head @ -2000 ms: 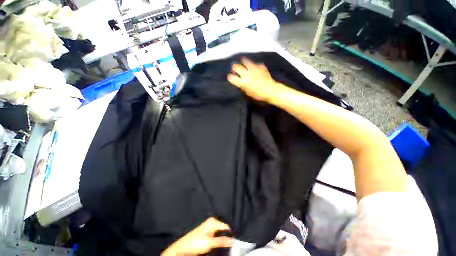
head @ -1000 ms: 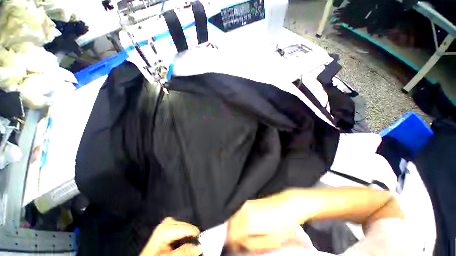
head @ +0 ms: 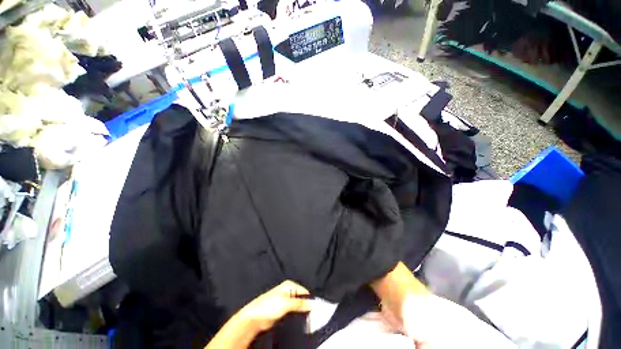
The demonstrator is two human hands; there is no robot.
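A large black garment covers the machine table, with a seam line running from the presser foot toward me. The foot rests on the cloth below the white machine head. My left hand is at the bottom edge of the garment, fingers closed on its near edge beside a pale strip of reverse. My right hand is at the lower right; its fingers are hidden under a raised black fold, so its grip does not show.
Two black straps hang over the machine arm beside a dark control panel. Cream fabric bundles lie at left. A blue bin stands at right, near white cloth beside my lap. A metal-legged table is behind.
My right hand has come from the far part of the cloth to the near edge, and is now under a fold. The far cloth edge has slid toward me, uncovering the white table.
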